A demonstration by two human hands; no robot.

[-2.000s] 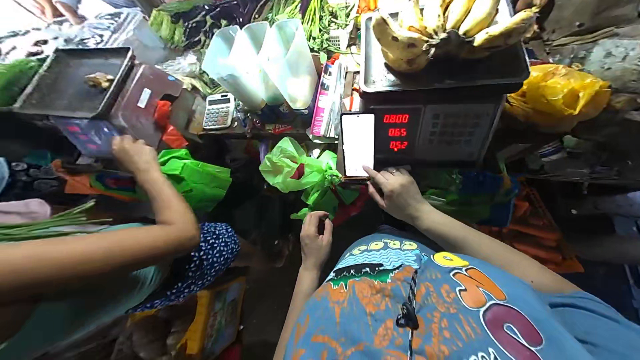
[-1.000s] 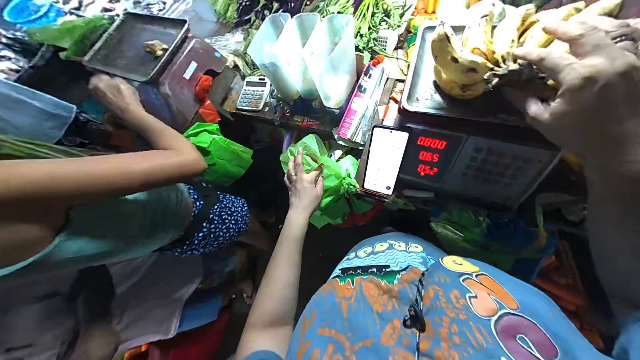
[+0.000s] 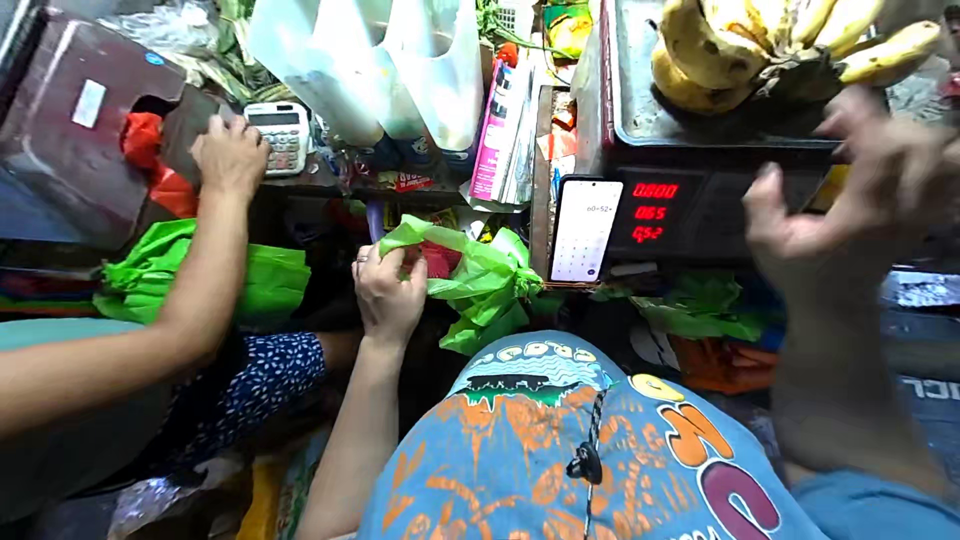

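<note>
My left hand pinches the edge of a green plastic bag that hangs at the counter's front. My right hand, blurred, is raised at the right with fingers spread, in front of the digital scale with red figures. A bunch of bananas lies on the scale's metal tray, just beyond that hand; no contact is plain. A smartphone showing a calculator stands upright against the scale's front.
A co-worker's hand is at a white calculator on the left. Clear plastic containers and a stack of papers stand behind the bag. Another scale and more green bags are at the left.
My right hand has left the phone, reached the bananas, and now hangs lower, off them. My left hand has moved up to the green bag. The co-worker's hand has come to the calculator.
</note>
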